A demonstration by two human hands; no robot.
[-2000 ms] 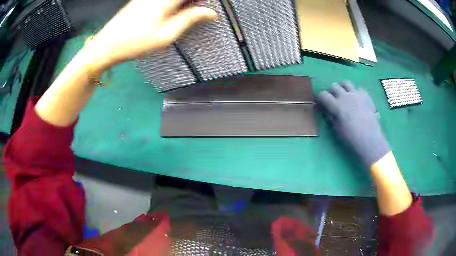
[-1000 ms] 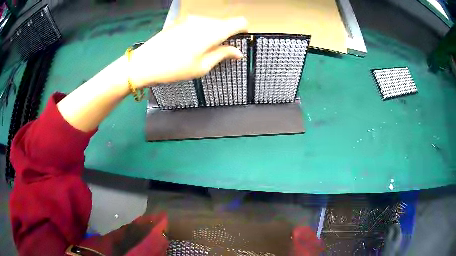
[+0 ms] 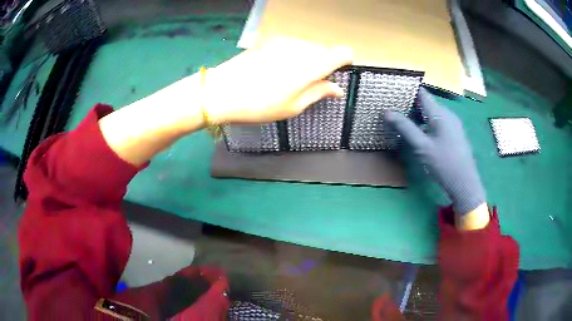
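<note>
A black-edged panel (image 3: pixel 384 113) with three pale grids stands on edge on the dark breaking plate (image 3: pixel 301 167), its lower edge along the plate's middle. My bare left hand (image 3: pixel 291 81) is closed on the panel's top edge and hides part of the left and middle grids. My gloved right hand (image 3: pixel 439 141) is at the panel's right end, thumb over the front of the right grid and fingers at the right edge. The plate's bright line is hidden behind the panel.
A tan cardboard sheet (image 3: pixel 364 31) in a pale-rimmed tray (image 3: pixel 469 56) lies beyond the panel. A single board (image 3: pixel 514 136) lies on the green mat at right. A long black rack base (image 3: pixel 53 103) and an upright rack (image 3: pixel 72 25) are at left.
The panel, first held flatter above the plate, now stands on it. My right hand left the plate's right side, went out of view and is now at the panel's right end.
</note>
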